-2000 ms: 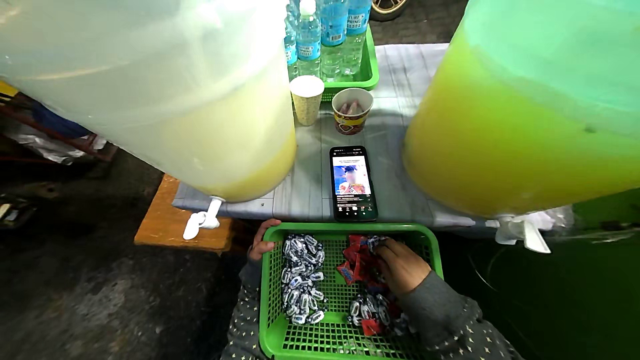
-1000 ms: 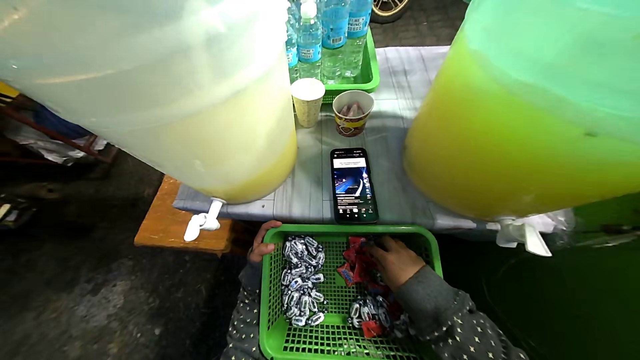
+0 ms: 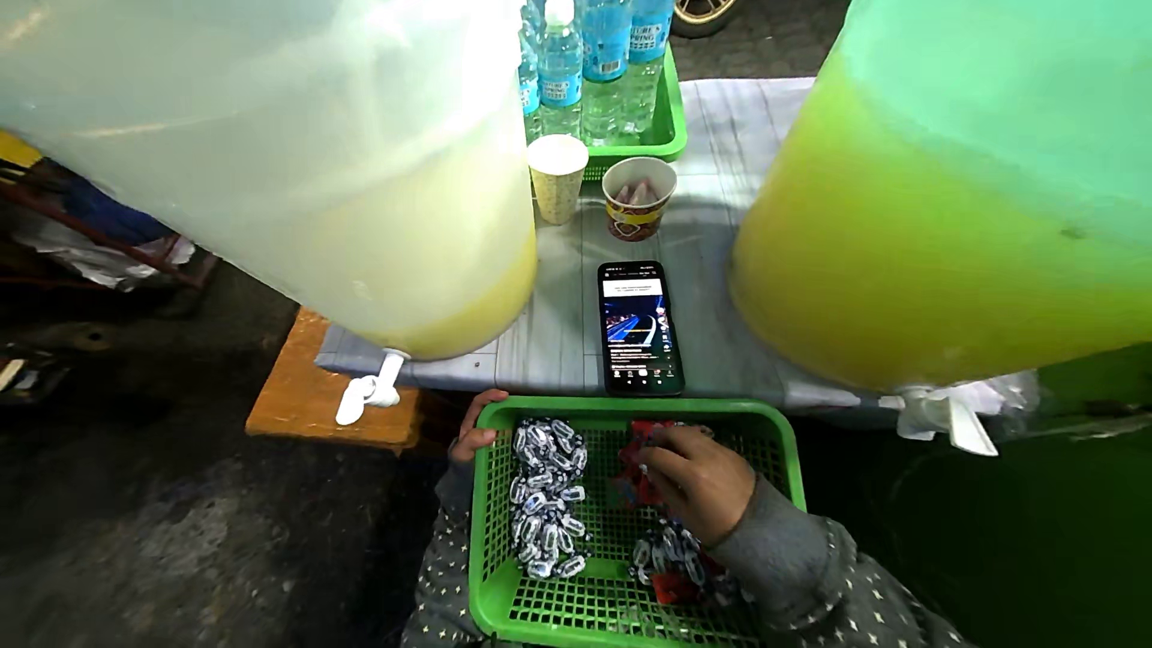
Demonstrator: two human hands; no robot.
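Note:
A green plastic basket [image 3: 490, 576] lies below the table's front edge. My left hand [image 3: 476, 427] grips its upper left rim. Many silver-and-black wrapped candies [image 3: 547, 499] form a long pile on the basket's left side. My right hand [image 3: 697, 477] is inside on the right, fingers bent down at the red wrapped candies [image 3: 637, 450]; whether a candy is between the fingertips is hidden. Nearer to me, a mixed pile of silver candies [image 3: 668, 551] with a red wrapper [image 3: 673, 589] lies partly under my right sleeve.
A lit smartphone [image 3: 641, 328] lies on the cloth-covered table [image 3: 558, 297]. Behind it stand a paper cup [image 3: 558, 180], another cup holding pinkish items [image 3: 635, 202] and a green basket [image 3: 670, 117] of water bottles [image 3: 560, 72]. Large drink dispensers with white taps [image 3: 371, 391] flank them.
My right hand has shifted slightly among the red candies on the right side. My left hand stays on the rim. The picture on the phone screen differs from two seconds ago.

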